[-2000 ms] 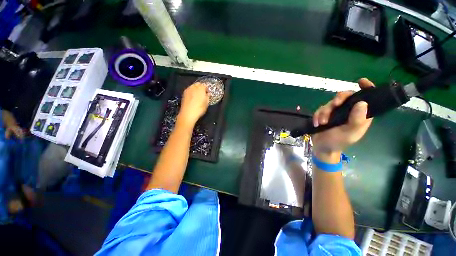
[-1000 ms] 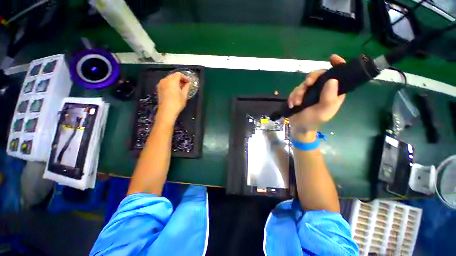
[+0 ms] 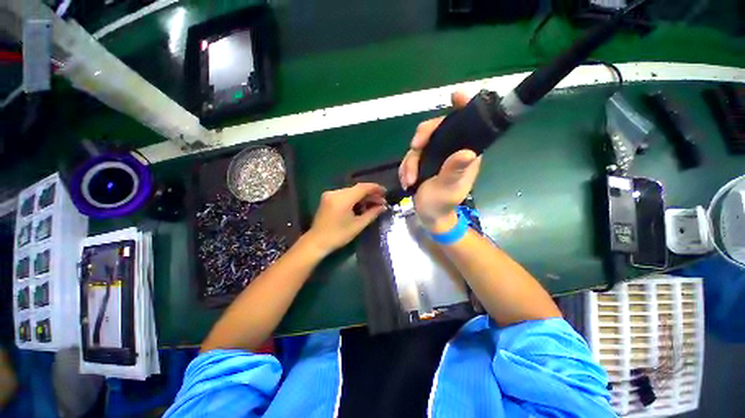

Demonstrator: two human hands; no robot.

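My right hand (image 3: pixel 441 175), with a blue wrist band, holds the black electric screwdriver (image 3: pixel 461 139); its tip points down at the top end of the open tablet unit (image 3: pixel 421 265). The unit lies in a black carrier tray (image 3: pixel 374 282) and shows a silver-white plate. My left hand (image 3: pixel 347 214) is at the unit's upper left, its pinched fingertips beside the screwdriver tip; whether they hold a screw is too small to tell. The screw dish (image 3: pixel 256 173) sits in the black parts tray (image 3: pixel 284 224) at left, above a heap of small dark parts (image 3: pixel 233 249).
Left stand a white blister tray (image 3: pixel 61 269), a white tray stack with a dark tablet part (image 3: pixel 147 310) and a purple-rimmed round object (image 3: pixel 111 186). Another unit (image 3: pixel 231 61) lies beyond the white rail (image 3: pixel 343 114). Right are a black device (image 3: pixel 649 220) and a compartment tray (image 3: pixel 645 326).
My left hand has moved right from the screw dish to the unit's top end. My right hand still holds the screwdriver there. The camera view has shifted, and another unit shows beyond the rail.
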